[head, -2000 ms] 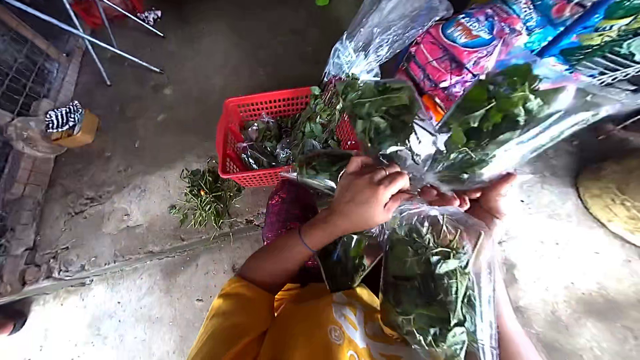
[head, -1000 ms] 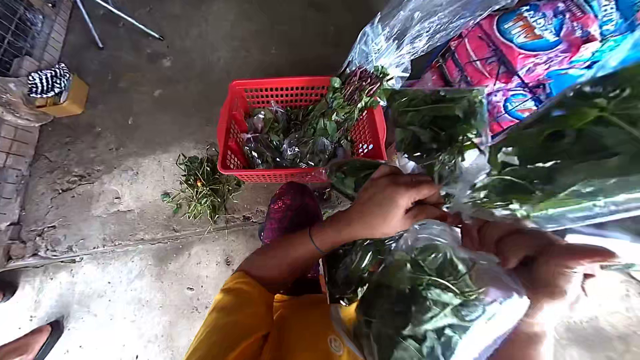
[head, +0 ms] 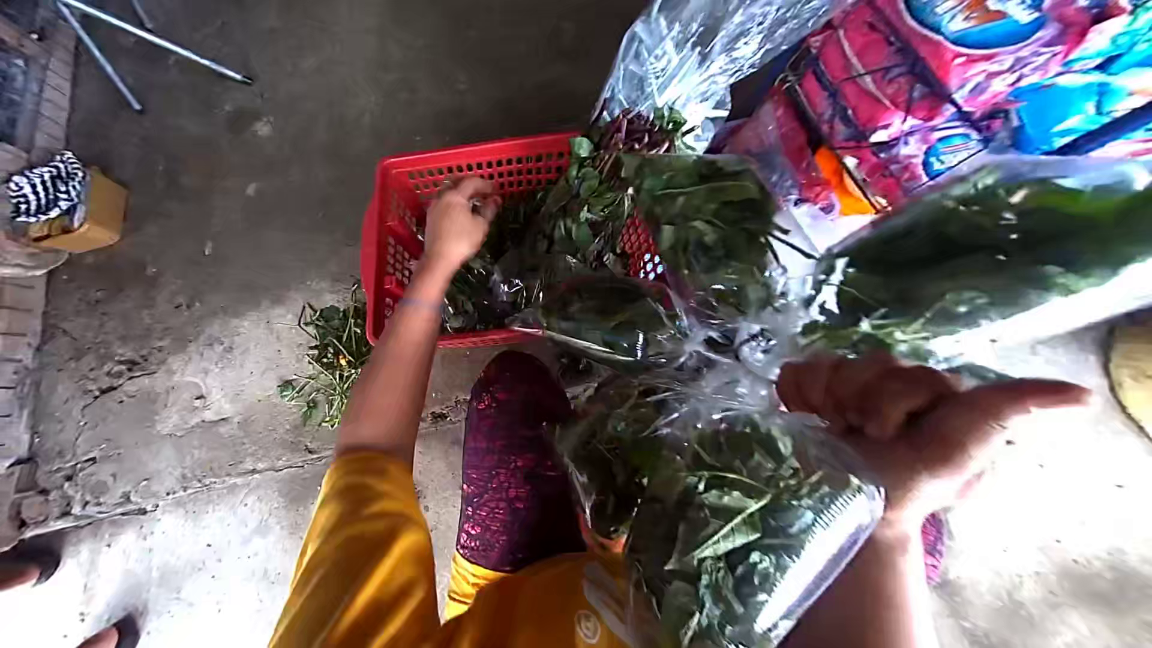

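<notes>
My right hand (head: pixel 891 423), right of centre, has its fingers curled round the gathered necks of several clear plastic bags of leafy greens (head: pixel 720 522), thumb sticking out to the right. These bags fan out below, left of and above the hand. My left hand (head: pixel 461 220) reaches over the left part of a red plastic basket (head: pixel 477 153), fingers bent down; whether they grip anything cannot be seen. In the basket lie more bagged greens (head: pixel 513 288) and loose leafy stems (head: pixel 585 207).
A small heap of stems (head: pixel 328 360) lies on the concrete floor left of the basket. Colourful packets (head: pixel 900 99) in a wire rack stand upper right, beside clear plastic wrap (head: pixel 693 63). Metal legs (head: pixel 153 40), a cardboard box (head: pixel 99 216) and another person's feet (head: pixel 108 634) are at left.
My left hand has left the bunched bag necks and moved left, over the basket. My right hand still holds the bags.
</notes>
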